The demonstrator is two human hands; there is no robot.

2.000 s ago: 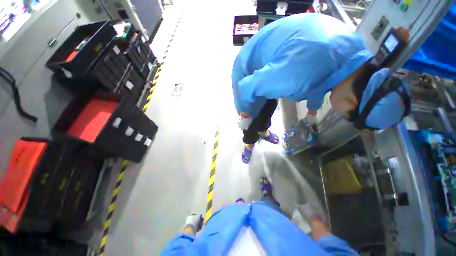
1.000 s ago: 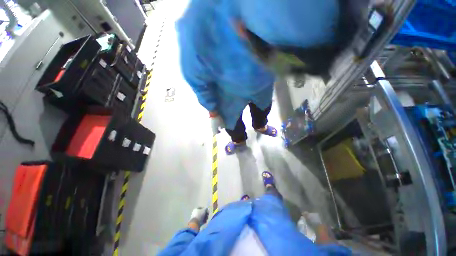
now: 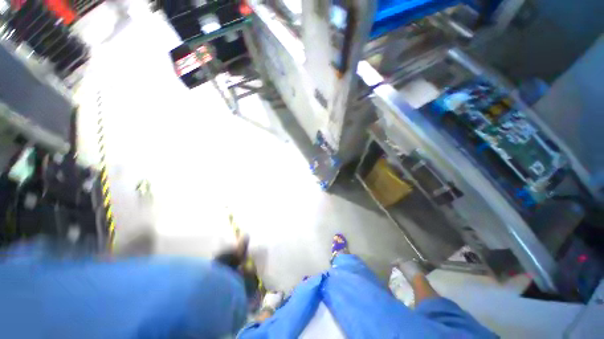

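My left hand [image 3: 270,301], in a pale glove, is small and blurred beside my blue smock at the bottom; its fingers cannot be made out. My right hand [image 3: 407,271], also in a pale glove, hangs at my right side. Something whitish and crumpled shows at it; I cannot tell whether it is held or part of the glove. A green circuit board [image 3: 523,142] with white and orange parts lies between the conveyor rails [image 3: 463,169] at the right. Neither hand touches it.
A blue-sleeved person [image 3: 126,291] fills the lower left, close to me. The machine frame with a yellow sheet [image 3: 386,182] inside stands right of my feet. Black crates [image 3: 46,192] stand left beyond the yellow-black tape [image 3: 107,202]. A blue-edged item [image 3: 324,165] stands on the floor ahead.
The view has swung right, bringing the circuit board and rails fully into sight. The other person has passed from in front of me to my left. Both my hands remain low at my sides.
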